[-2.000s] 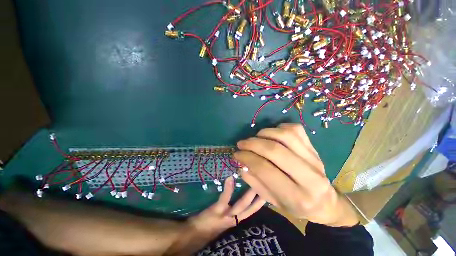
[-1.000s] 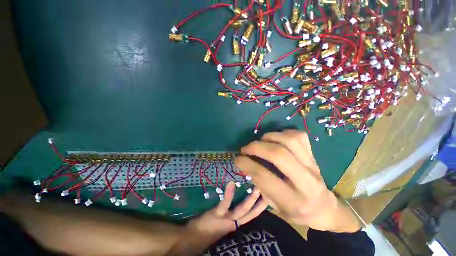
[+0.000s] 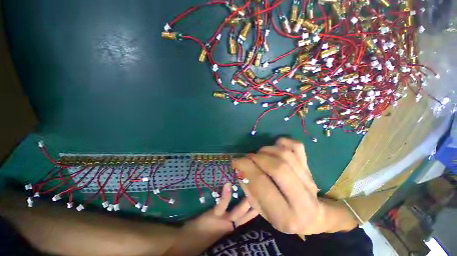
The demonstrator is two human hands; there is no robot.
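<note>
The perforated strip (image 3: 177, 172) lies across the mat. Small brass modules (image 3: 112, 160) line its far edge, with a gap right of the middle. Their red and dark wires hang over the near edge, ending in white connectors (image 3: 145, 179). My right hand (image 3: 280, 187) is over the strip's right end, fingers bent and fingertips at the module row; what is between them is hidden. My left hand (image 3: 223, 212) is below the strip, palm up with fingers apart, partly hidden behind my right hand; no held thing shows.
A loose pile of wired modules (image 3: 351, 65) covers the upper right of the green mat (image 3: 130, 105). Brown cardboard (image 3: 373, 137) lies at the right, bearing a whitish dotted strip (image 3: 373, 172). Clear plastic film (image 3: 441, 65) is at the upper right.
My right hand stays at the strip's right end, its fingers slightly shifted and bent differently. The strip sits slightly lower and farther left in view. My left hand stays below it.
</note>
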